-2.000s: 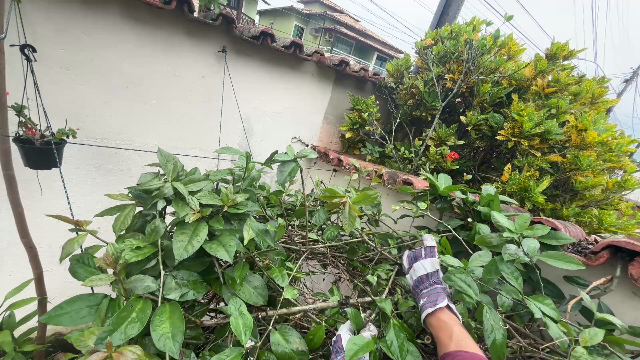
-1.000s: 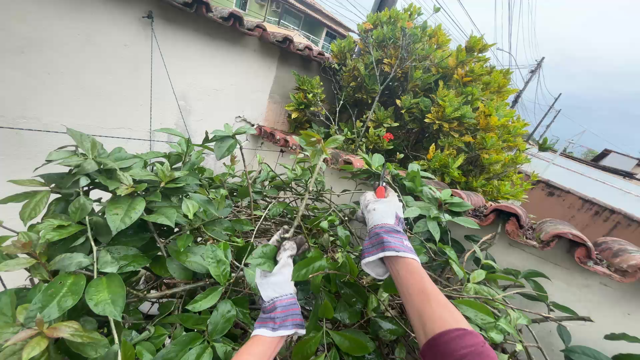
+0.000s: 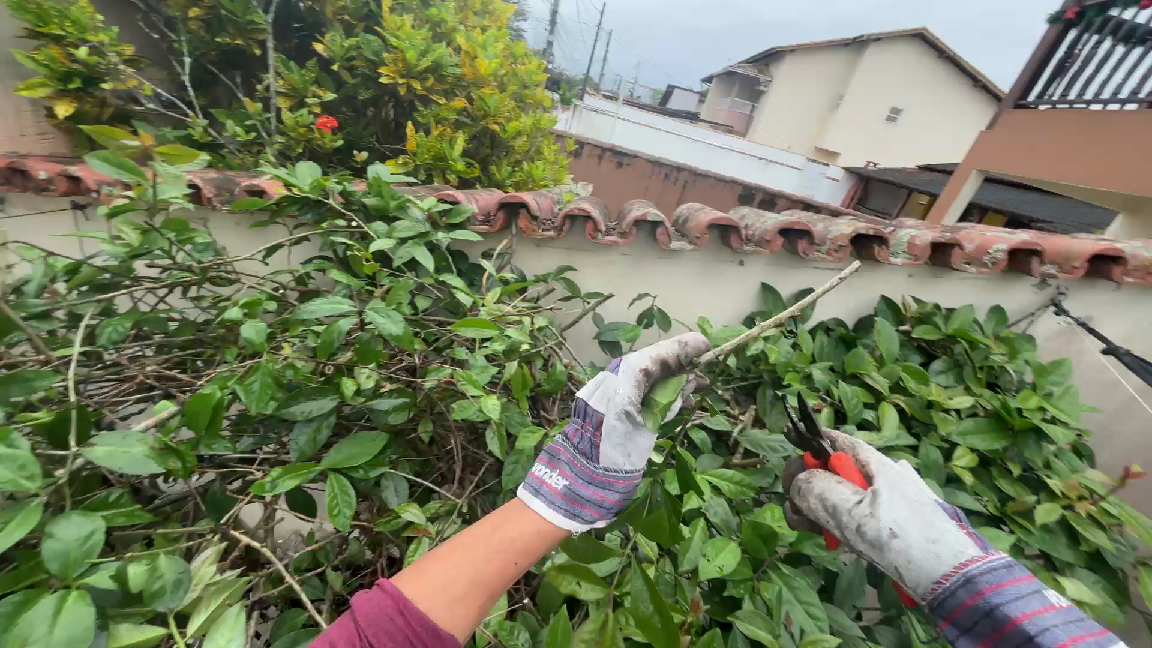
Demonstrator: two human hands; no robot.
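Note:
My left hand (image 3: pixel 621 423), in a soiled white work glove with a striped cuff, grips a cut leafy stem (image 3: pixel 783 317). The bare end of the stem points up and right, and some leaves hang below the fist. To its right, my right hand (image 3: pixel 886 513), gloved alike, is closed on pruning shears with red handles (image 3: pixel 837 468). Their dark blades point up and left, parted at the tips, with no stem plainly between them. Both hands are above the leafy climbing shrub (image 3: pixel 360 360), whose foliage lies around and beneath them.
A pale wall (image 3: pixel 945 297) topped with curved clay roof tiles (image 3: pixel 756 229) runs behind the shrub. A black cord (image 3: pixel 1102 346) is tied at the wall on the right. Tangled bare branches (image 3: pixel 432 441) fill the left side. A yellow-green bush (image 3: pixel 432 81) rises beyond the tiles.
The view has swung right along the wall. My left hand has come out of the foliage, now holding a cut stem raised. The shears show clearly in my right hand.

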